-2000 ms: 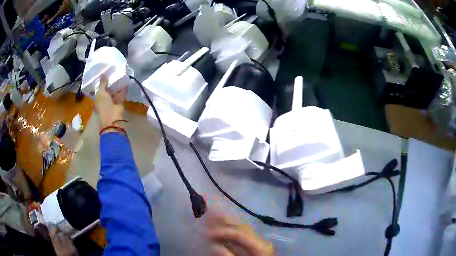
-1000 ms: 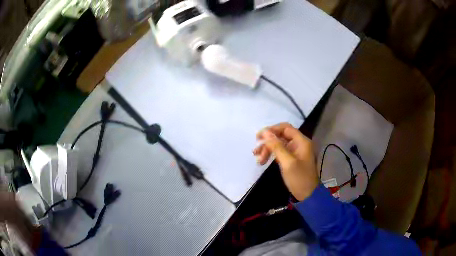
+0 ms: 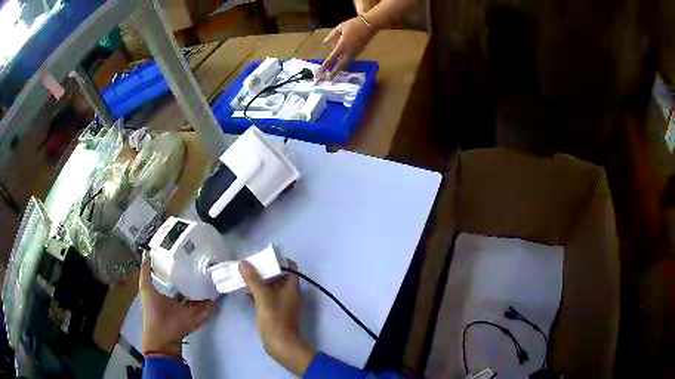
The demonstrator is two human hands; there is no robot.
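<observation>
A white security camera (image 3: 196, 255) with a dark label lies at the left part of the white bench sheet (image 3: 355, 200). My left hand (image 3: 174, 311) holds its housing from the near left side. My right hand (image 3: 277, 307) grips the camera's white mounting bracket (image 3: 263, 263) with thumb and fingers. A black pigtail cable (image 3: 333, 297) runs from the bracket to the sheet's right edge. A second white camera (image 3: 259, 166) with a black ball and flat antenna lies just behind, on the sheet.
A blue parts tray (image 3: 337, 129) with white parts stands at the back; another person's hand (image 3: 348, 44) reaches to it. An open carton (image 3: 518, 166) with a white liner sheet and black cables is at the right. Clear plastic bags (image 3: 111, 215) lie at the left.
The view has swung round to the bench sheet and blue tray. My right hand, empty before, now grips the bracket. My left hand now holds the camera housing.
</observation>
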